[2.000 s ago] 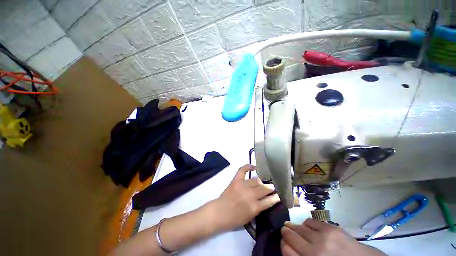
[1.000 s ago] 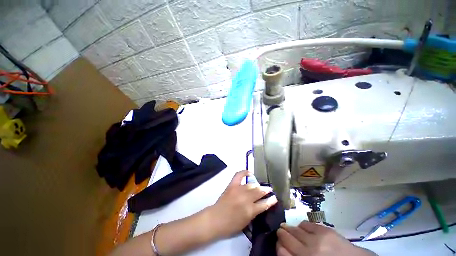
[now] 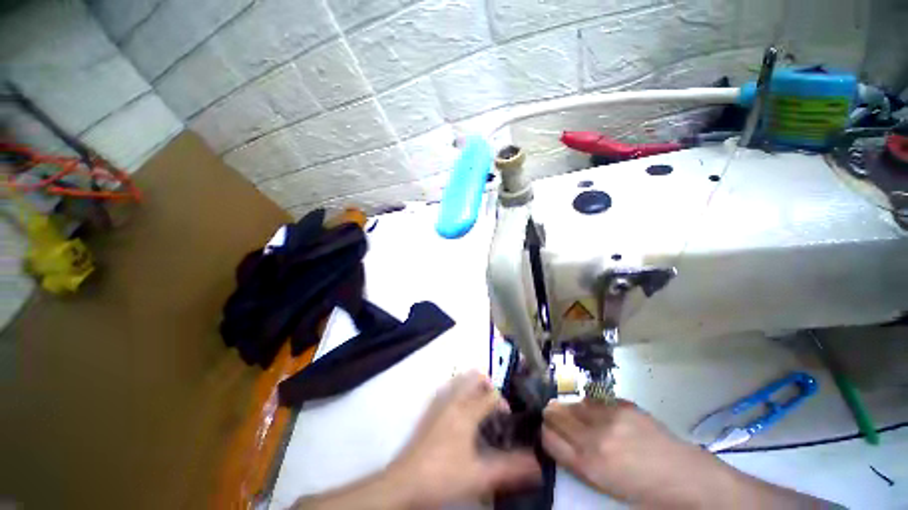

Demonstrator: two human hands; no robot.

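A dark fabric strip lies under and in front of the head of the white sewing machine. My left hand is blurred and holds the strip from its left side, with dark cloth bunched at the fingers. My right hand presses on the strip's right edge with its fingertips, just below the thread tension knob. The needle and presser foot are hidden behind the head cover and the cloth.
A dark fabric pile lies at left by the brown cardboard. A separate dark piece lies beside it. Blue thread snips and a green stick lie at right. The blue lamp hangs behind the head.
The view has shifted, showing more of the machine's right side. My left hand has moved slightly down and blurs, and the cloth at its fingers is more bunched. My right hand remains at the strip.
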